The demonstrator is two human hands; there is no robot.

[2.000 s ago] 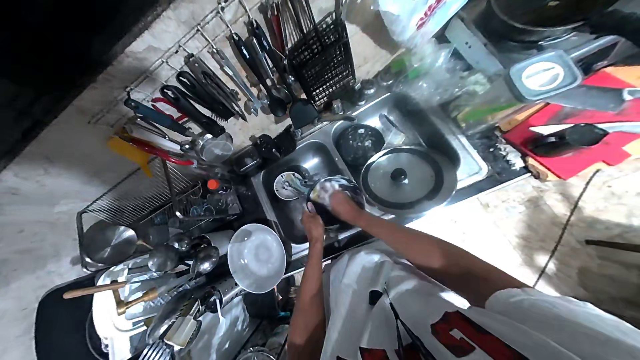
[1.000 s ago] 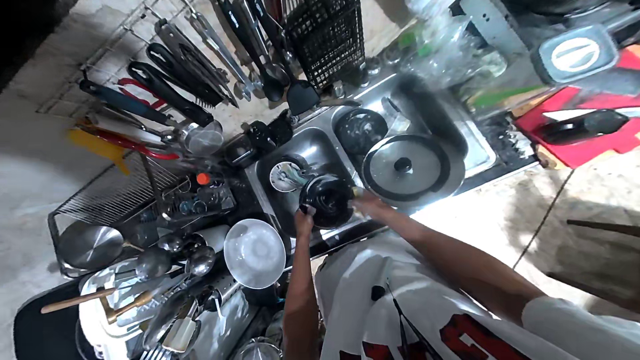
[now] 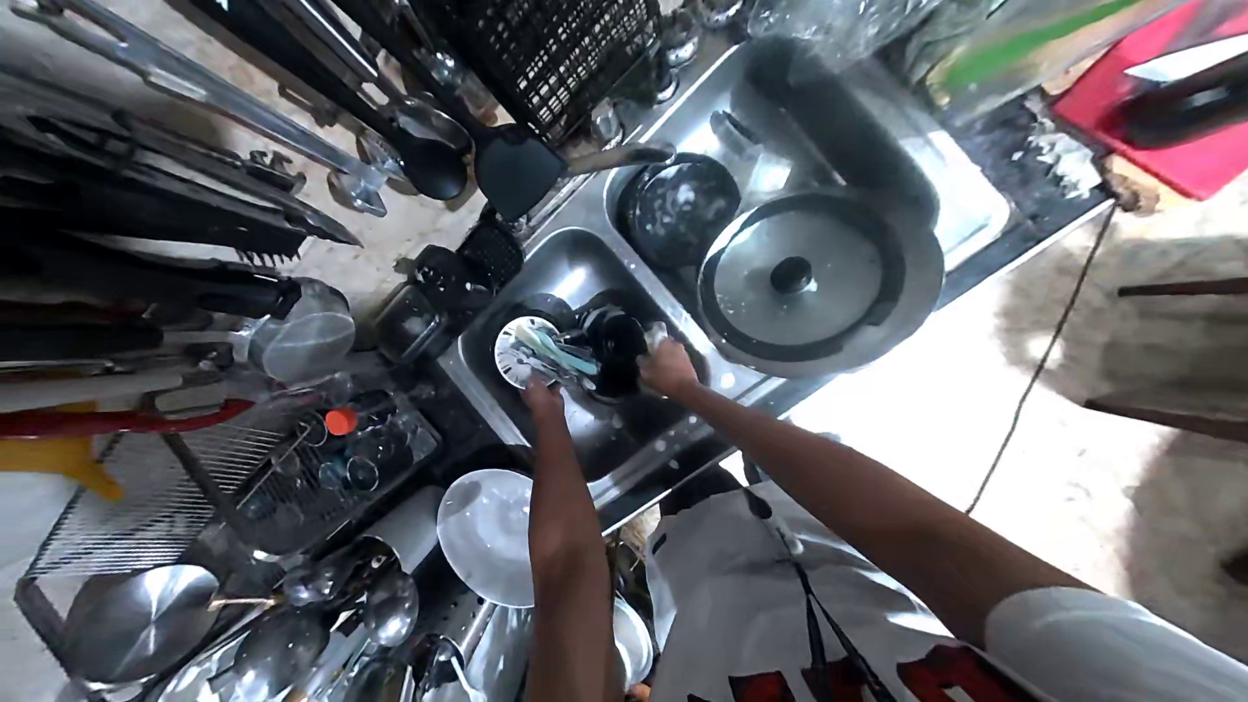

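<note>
Over the smaller steel sink basin [image 3: 575,261], my right hand [image 3: 669,365] holds a black pot [image 3: 618,343] by its right side, with something pale, perhaps a sponge, at its fingers. My left hand [image 3: 542,382] is low in the basin, at the edge of a small white dish with dark marks [image 3: 511,353] and beside some light-green and metal utensils [image 3: 565,353]. What its fingers do is hard to make out. In the larger basin a black pan [image 3: 684,207] lies behind a round glass lid with a black knob [image 3: 804,278].
A white bowl [image 3: 487,536] and a dish rack [image 3: 156,507] with pans and ladles stand at the lower left. Utensils such as a black spatula [image 3: 517,168] hang at the upper left. A knife with a black handle [image 3: 1189,109] lies on a red board [image 3: 1209,161] at the right.
My left hand has left the black pot's side and moved to the white dish. The black pot, seen from above a second ago, is now tilted. The view has moved closer to the sink.
</note>
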